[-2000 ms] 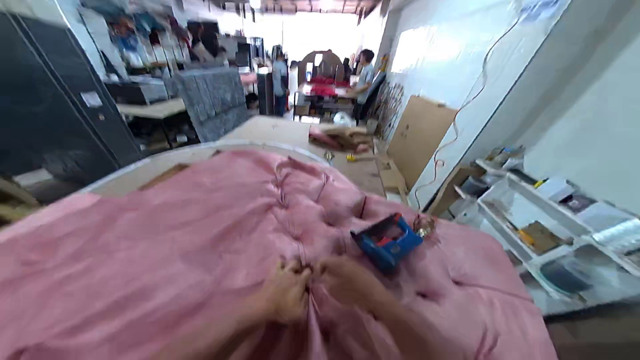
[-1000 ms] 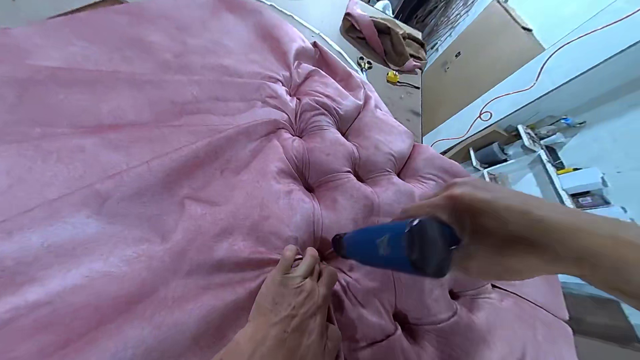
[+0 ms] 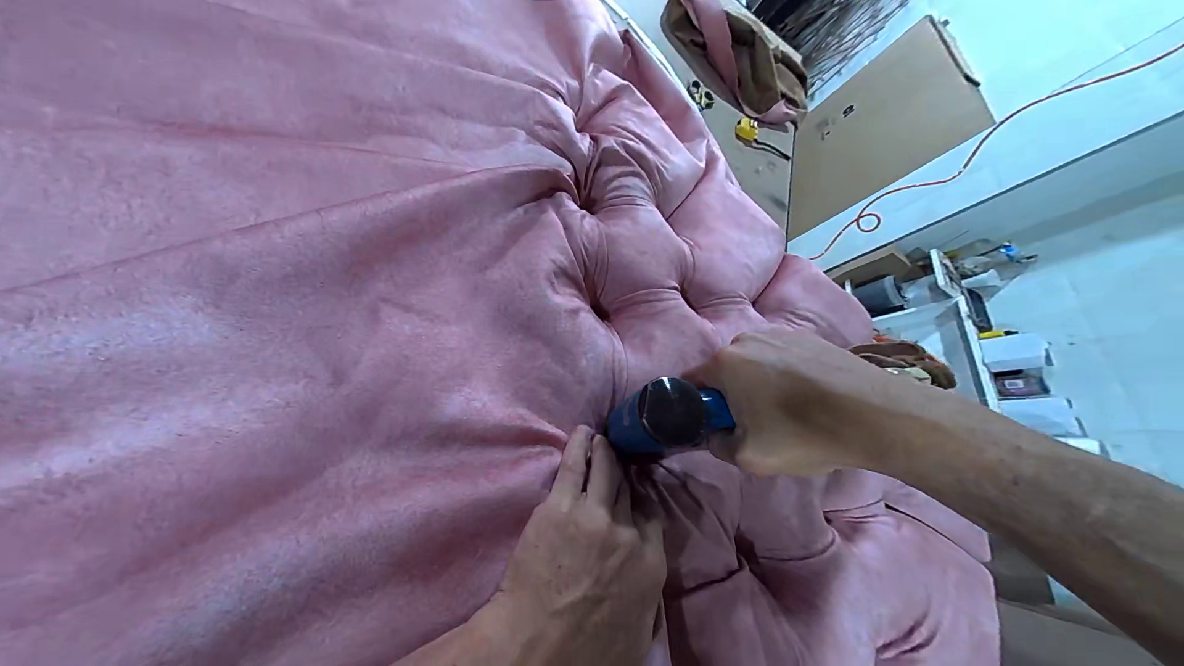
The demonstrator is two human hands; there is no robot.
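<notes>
Pink velvety upholstery fabric (image 3: 324, 324) spreads over most of the view, smooth and loosely creased on the left, gathered into tufted folds (image 3: 647, 250) on the right. My right hand (image 3: 777, 398) grips a blue staple gun (image 3: 661, 418), seen from its dark rounded end, its nose down at a tuft and hidden from sight. Just left of the tool, my left hand (image 3: 592, 546) presses its fingertips on the gathered fabric; whether it pinches a fold is hard to tell.
Past the padded edge lie a yellow tape measure (image 3: 747, 130), scissors (image 3: 700, 94) and a bundle of brown and pink fabric (image 3: 740, 55). A brown board (image 3: 883, 129) leans by the wall, with an orange hose (image 3: 980, 148) beside it. Shelves (image 3: 962, 324) with boxes stand at the right.
Two seconds ago the staple gun lay on the tufted fabric and both hands were at the folds. My right hand has since taken it and brought it down beside my left fingers. The view has tilted down.
</notes>
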